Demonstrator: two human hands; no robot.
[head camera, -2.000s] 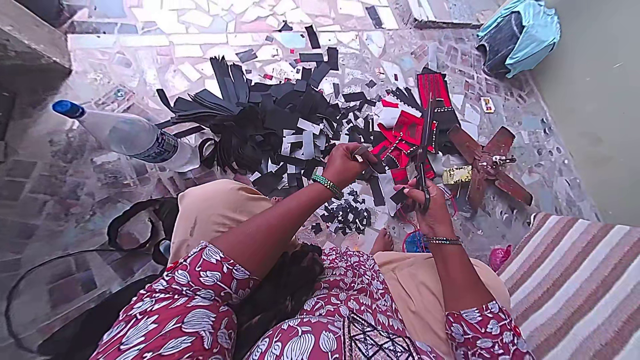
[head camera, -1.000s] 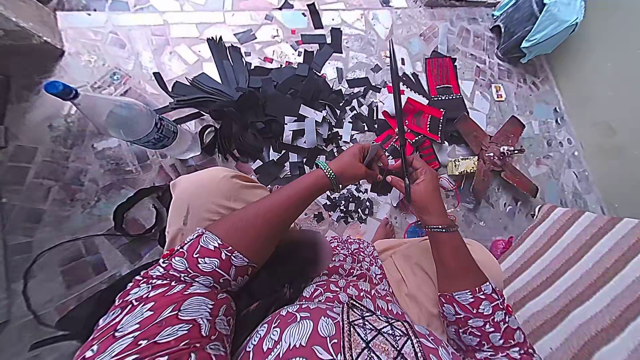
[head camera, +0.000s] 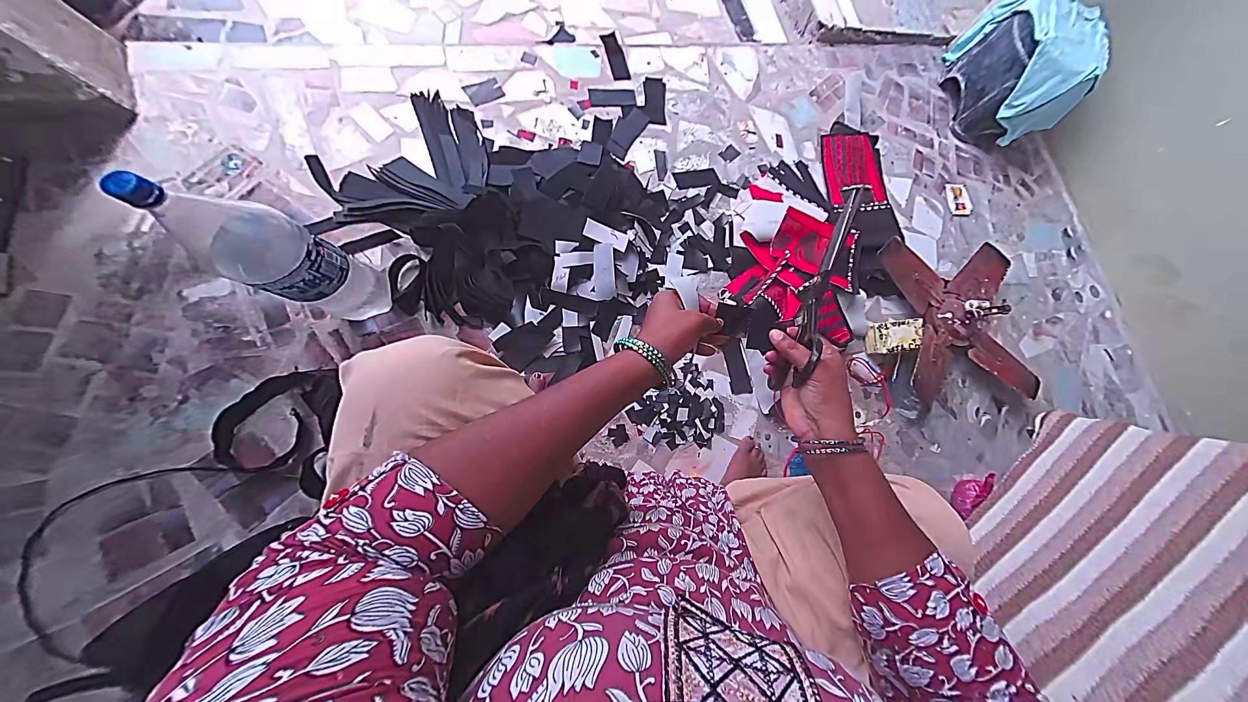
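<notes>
My left hand holds a small black piece of material over the scattered scraps. In my right hand is a pair of scissors, its fingers in the handles and the long blades pointing away from me over red and black trimmed pieces. Whether the blades touch anything is unclear. Long black strips lie fanned out at the left of a heap of cut black and white pieces. A small pile of tiny black bits lies below my left hand.
A plastic bottle with a blue cap lies on the left. A rusty four-bladed metal fan and a small yellowish block are on the right. Nearby are a striped mat, a dark container with a turquoise cover and a black cable.
The scissors, upright in view a second ago, now tilt to the right. My hands, close together then, have moved apart, the left one still with a black piece.
</notes>
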